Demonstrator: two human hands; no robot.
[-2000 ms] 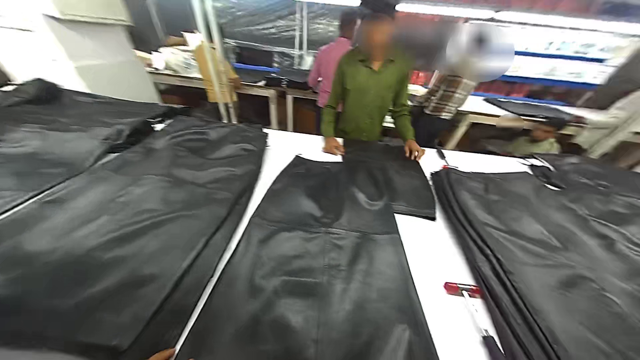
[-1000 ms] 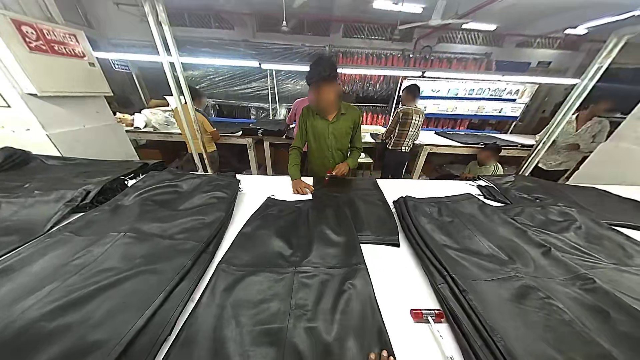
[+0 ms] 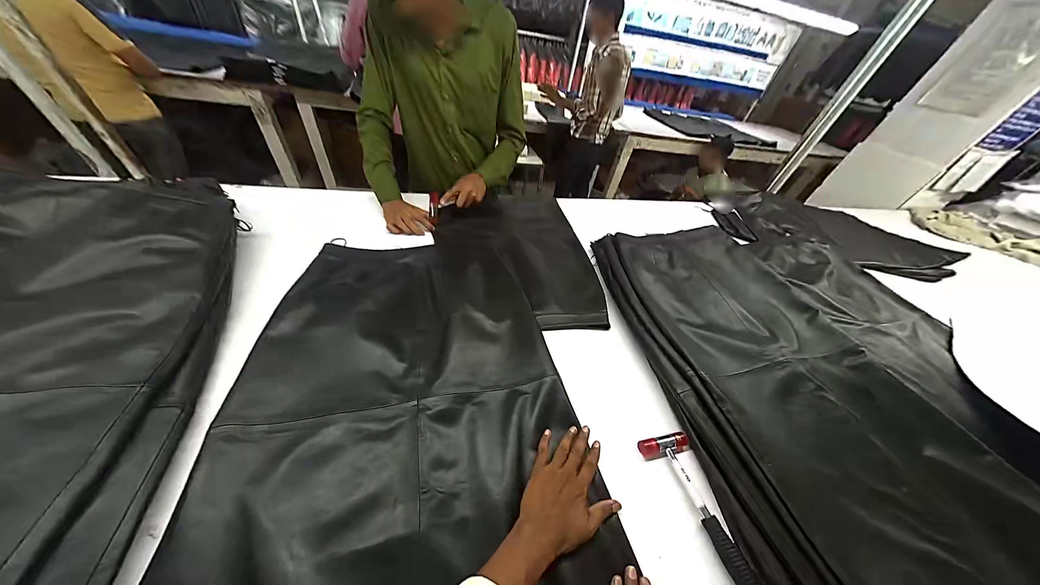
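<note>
My left hand [image 3: 561, 496] lies palm down, fingers slightly apart, on the right part of a black leather garment [image 3: 325, 471] spread across the white table. Only fingertips of my right hand [image 3: 630, 578] show at the bottom edge, by the garment's right edge; the rest is out of frame. Right of my left hand, a red-headed mallet [image 3: 664, 445] with a black grip lies on the table beside a stack of black leather garments [image 3: 780, 390]. Across the table, a co-worker in a green shirt has both hands at a smaller black leather piece [image 3: 552, 268] and a red-headed tool [image 3: 434, 209].
Another stack of black leather garments [image 3: 97, 301] covers the left side of the white table [image 3: 284, 213]. More black leather [image 3: 853, 236] lies at the back right. Other people are near workbenches [image 3: 634, 146] behind, and a metal post [image 3: 853, 89] rises at the right.
My left hand has come into view, resting on the garment. The co-worker's hands now meet around a red-headed tool; two seconds ago they were apart on the leather. The view has moved closer.
</note>
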